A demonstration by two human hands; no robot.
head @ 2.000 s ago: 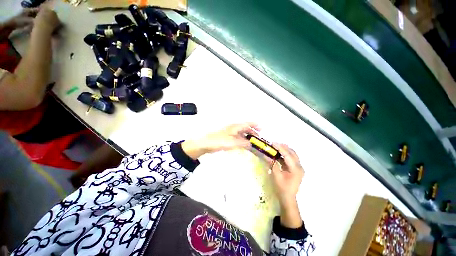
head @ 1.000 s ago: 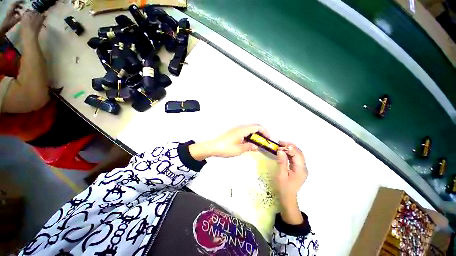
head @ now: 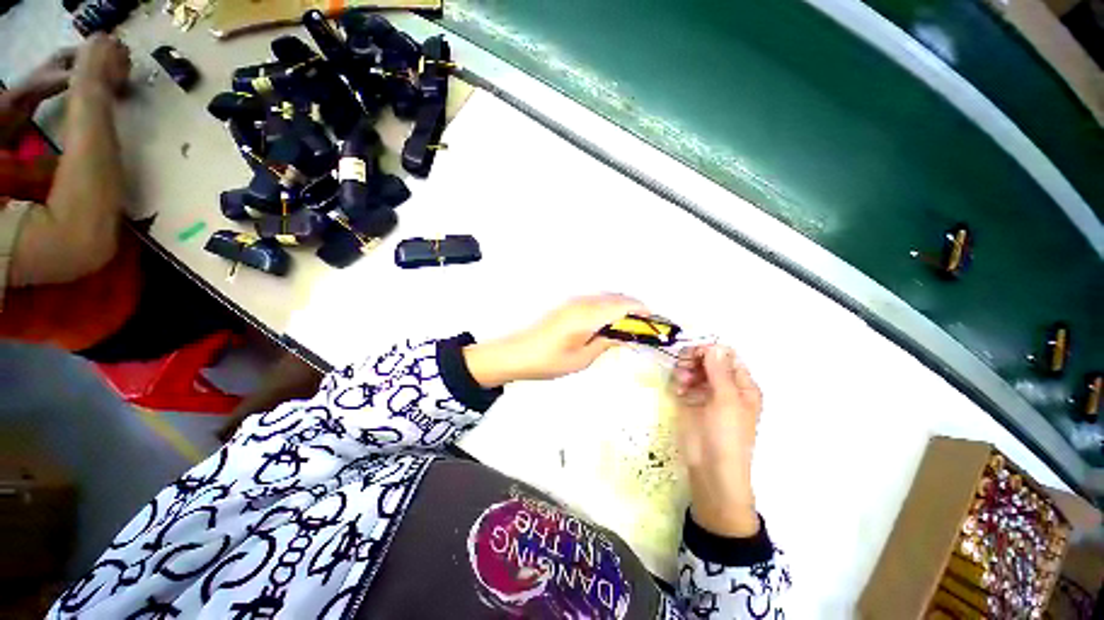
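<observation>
My left hand [head: 567, 340] holds a filled unit [head: 642, 329], a black housing with a yellow battery along its middle, above the white bench surface. My right hand [head: 723, 406] is at the unit's right end, with its fingertips closed on thin battery leads [head: 686, 349]. Which lead it pinches is too small to tell. One black housing [head: 437, 251] lies alone on the white surface. A heap of black housings [head: 317, 139] with small gold bits lies behind it at the left.
The green conveyor belt [head: 775, 133] runs beyond the bench with spaced filled units [head: 955, 251]. An open battery box [head: 926, 527] stands at the lower right. Pale yellow scraps and dark specks lie near my lap. A neighbour's arm [head: 79, 200] is at the far left.
The unit has turned flatter in my left hand. My right hand has moved off the unit's end, slightly right, drawing the leads. Units on the belt have shifted right in view.
</observation>
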